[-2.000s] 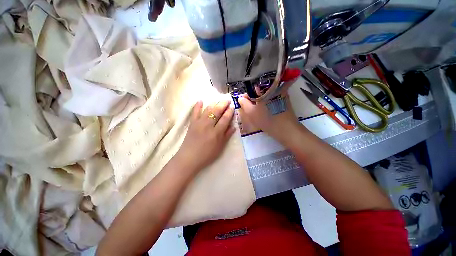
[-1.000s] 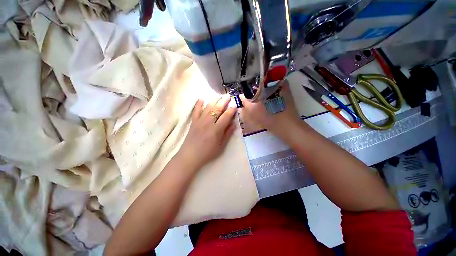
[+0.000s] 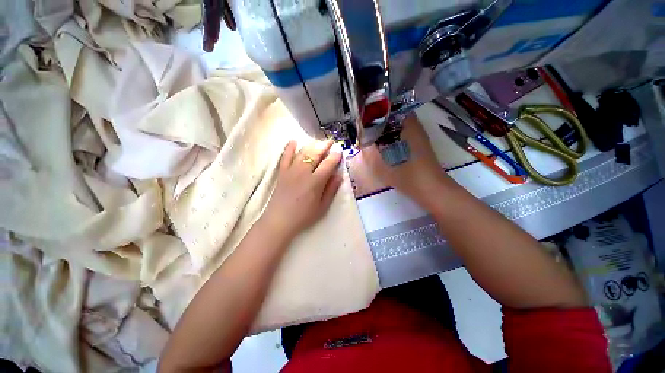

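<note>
A cream fabric panel [image 3: 313, 269] lies under the lit presser foot [image 3: 346, 144] of the white and blue sewing machine [image 3: 292, 44]. My left hand [image 3: 308, 182] rests flat on the panel, fingers spread, a ring on one finger, fingertips just left of the foot. My right hand [image 3: 397, 164] is at the panel's right edge beside the foot, partly hidden by machine parts; whether its fingers grip the fabric cannot be told. A large heap of cream fabric [image 3: 65, 189] lies left of the panel.
Orange-and-blue thread snips [image 3: 490, 156] and scissors with olive-gold handles [image 3: 543, 146] lie right of my right hand. Black scraps [image 3: 616, 120] lie farther right. A ruler strip [image 3: 510, 211] runs along the table's front edge. A printed plastic bag [image 3: 616, 266] is at lower right.
The view has shifted, so the machine head appears farther left. My hands stay beside the presser foot, and the panel's position under it looks nearly the same.
</note>
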